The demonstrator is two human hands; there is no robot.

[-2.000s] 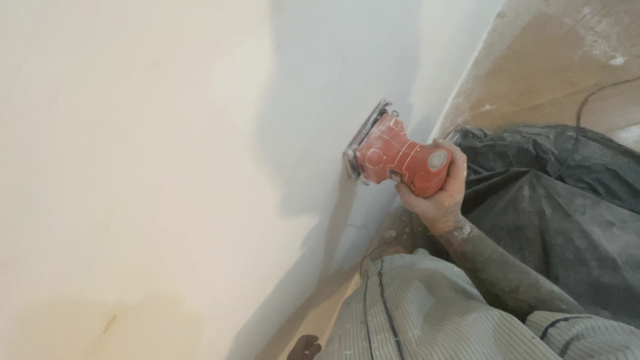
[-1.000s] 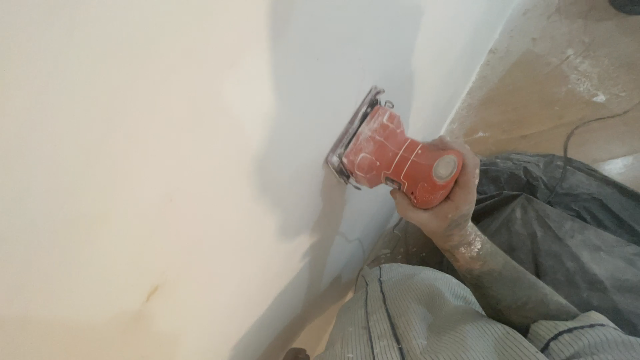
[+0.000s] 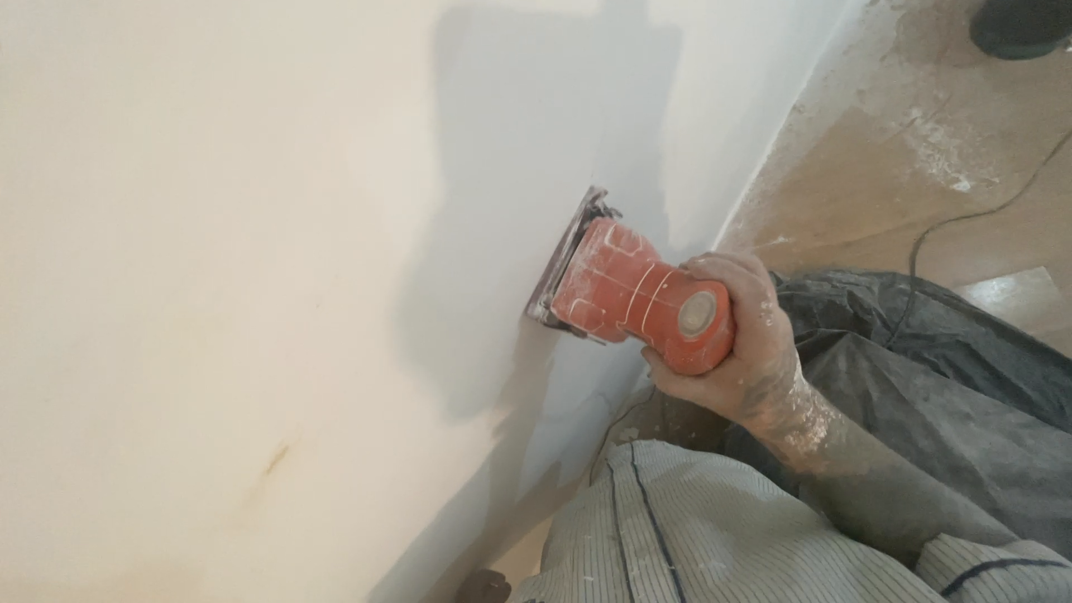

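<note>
My right hand (image 3: 754, 335) grips the rounded top of a red, dust-covered palm sander (image 3: 611, 276). The fingers wrap the far side and the thumb lies on the near side. The sander is held sideways, with its flat dark pad (image 3: 565, 260) facing the pale wall (image 3: 276, 251) and appearing to rest on it. White dust coats my wrist and forearm. My left hand is not in view.
Crumpled black plastic sheeting (image 3: 904, 419) lies beside my forearm. A dark cable (image 3: 946, 219) runs across the dusty brown floor (image 3: 871, 176). A dark rounded object (image 3: 1017, 29) stands at top right. My striped clothing (image 3: 712, 519) fills the bottom.
Against the wall, the sander has shifted a little from where it was two seconds ago, still in my right hand. The dark object at top right has come further into view.
</note>
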